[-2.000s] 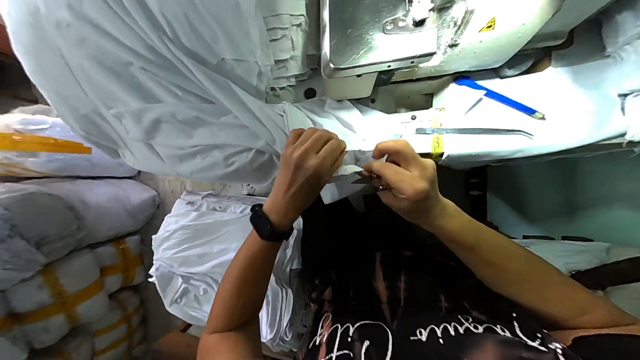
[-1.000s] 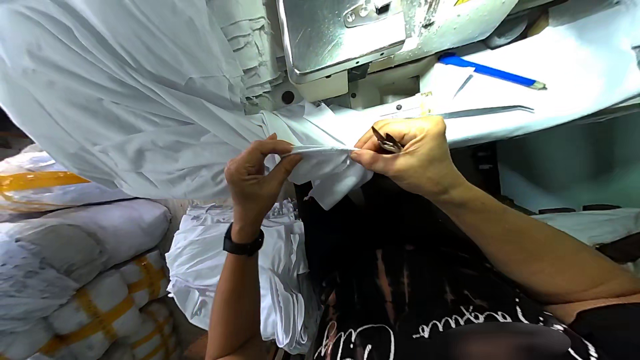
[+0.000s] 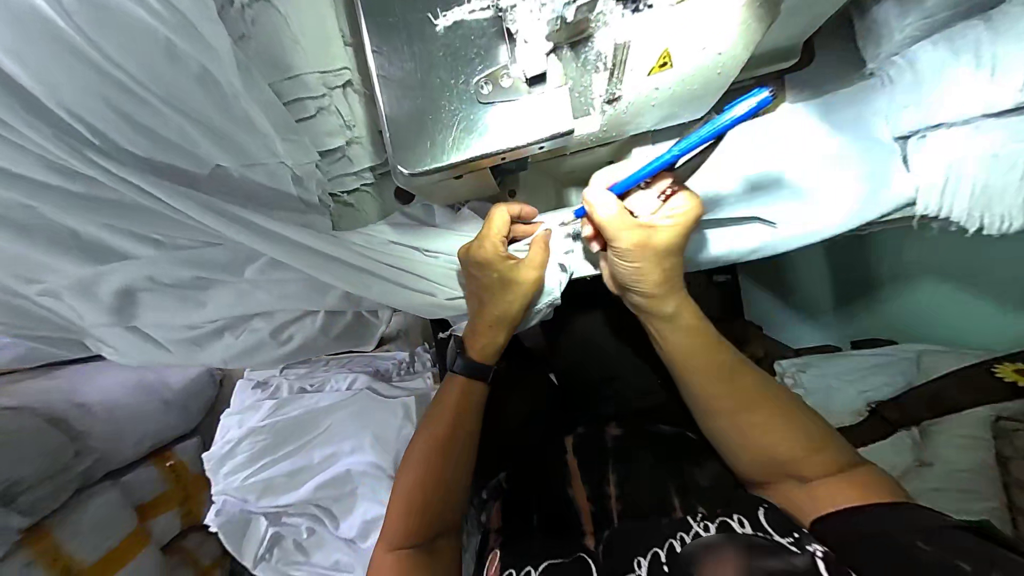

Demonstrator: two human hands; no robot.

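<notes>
My left hand point(image 3: 504, 264) pinches the edge of a long white cloth point(image 3: 384, 256) that runs in folds from the big white heap at the left. In my right hand point(image 3: 644, 232) is a blue pen point(image 3: 688, 148), its tip down at the cloth just right of my left fingertips. Small scissors or snips seem tucked in the right fingers, only a dark bit point(image 3: 668, 192) showing. A pair of thin metal tweezers point(image 3: 732, 222) lies right of my right hand on white cloth, partly hidden by that hand.
A machine, apparently a sewing machine, with a metal plate point(image 3: 456, 104) and a warning triangle point(image 3: 662, 62) stands ahead. Stacked white cloth point(image 3: 320, 448) is at lower left, beside taped white bundles point(image 3: 120, 512). More white fabric point(image 3: 960, 160) lies at the right.
My right hand now holds the blue pen, which lay on the white cloth at the right in both earlier frames. The dark snips show less than before. My left hand stays on the cloth.
</notes>
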